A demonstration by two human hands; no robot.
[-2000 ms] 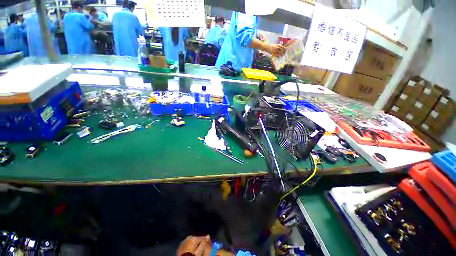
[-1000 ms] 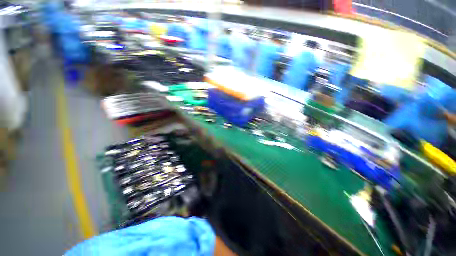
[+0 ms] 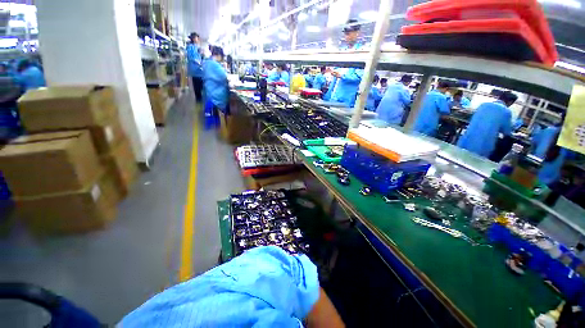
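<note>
A black gridded tray (image 3: 266, 221) full of small shiny assemblies lies low, left of the bench, on a green surface. My blue sleeve (image 3: 224, 295) reaches across the bottom in front of it. A bare piece of forearm shows past the cuff at the bottom edge; the hand itself is cut off, so what it holds is hidden. My other hand is out of the picture. The green-matted bench (image 3: 410, 250) runs along the right, with a blue box (image 3: 381, 170) and loose small parts on it.
A grey aisle with a yellow line (image 3: 190, 205) runs ahead on the left. Cardboard boxes (image 3: 54, 163) stand at the left by a white pillar (image 3: 96, 57). Two people in blue smocks stand ahead. Red trays (image 3: 474, 29) lie on the shelf at upper right. A dark curved bar (image 3: 38, 295) shows lower left.
The view has swung left from the bench towards the aisle. The blue sleeve now spans the lower middle. The hand visible at the bottom two seconds ago is now out of the picture.
</note>
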